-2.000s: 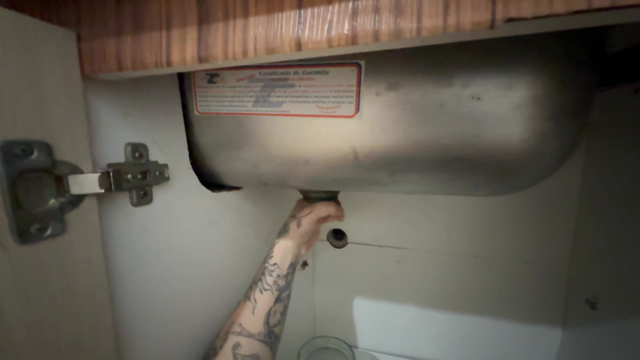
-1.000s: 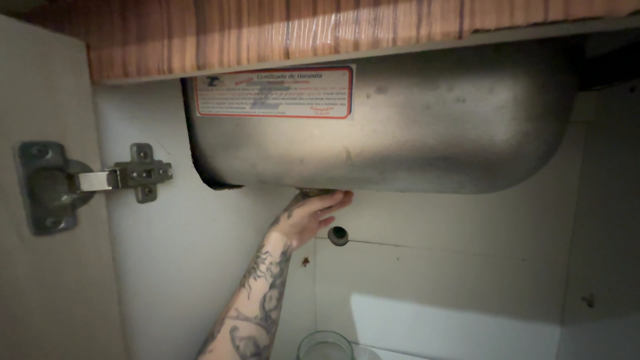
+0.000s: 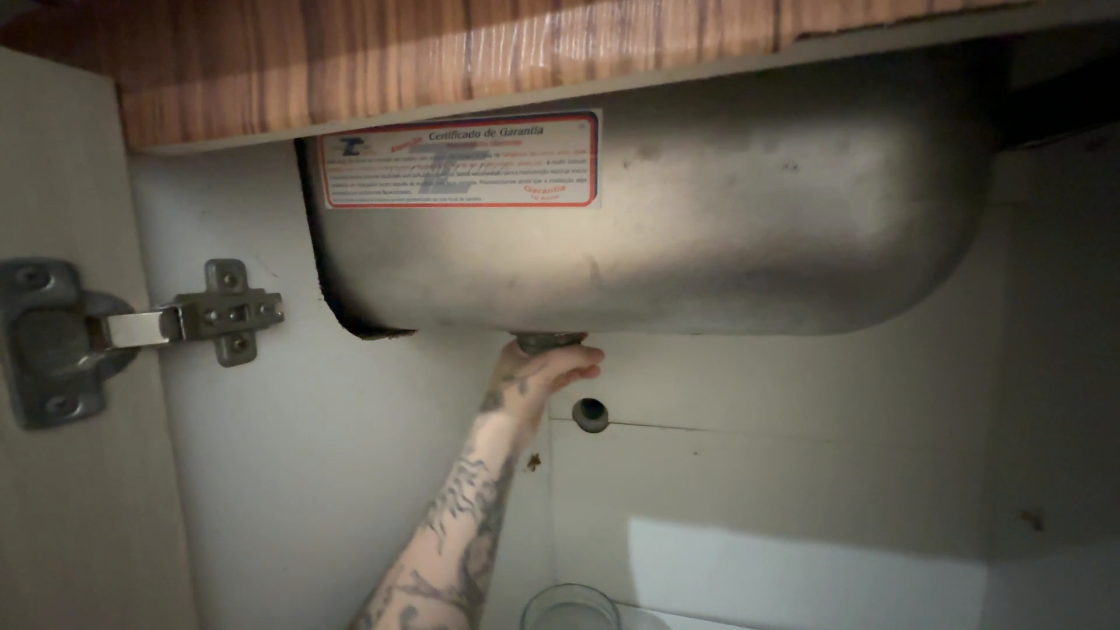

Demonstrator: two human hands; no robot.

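My left hand (image 3: 556, 367), on a tattooed forearm that rises from the bottom of the view, grips the drain fitting (image 3: 549, 340) from below, its fingers curled toward the right. Only a dull, short threaded-looking part of the fitting shows above the hand; the rest is hidden by it. The fitting sits under the stainless steel sink bowl (image 3: 700, 236), whose front bears a printed sticker (image 3: 459, 162). My right hand is not in view.
A cabinet door (image 3: 79, 490) stands open at the left on a metal hinge (image 3: 229, 313). Wood-patterned trim (image 3: 437, 61) crosses the top. Behind my hand, the back panel (image 3: 787, 455) has a round hole (image 3: 591, 415). A glass container (image 3: 570, 608) stands at the bottom.
One second ago my left hand lay flatter against the sink's underside, covering most of the drain fitting. Now it is slightly lower, with curled fingers, and more of the fitting shows.
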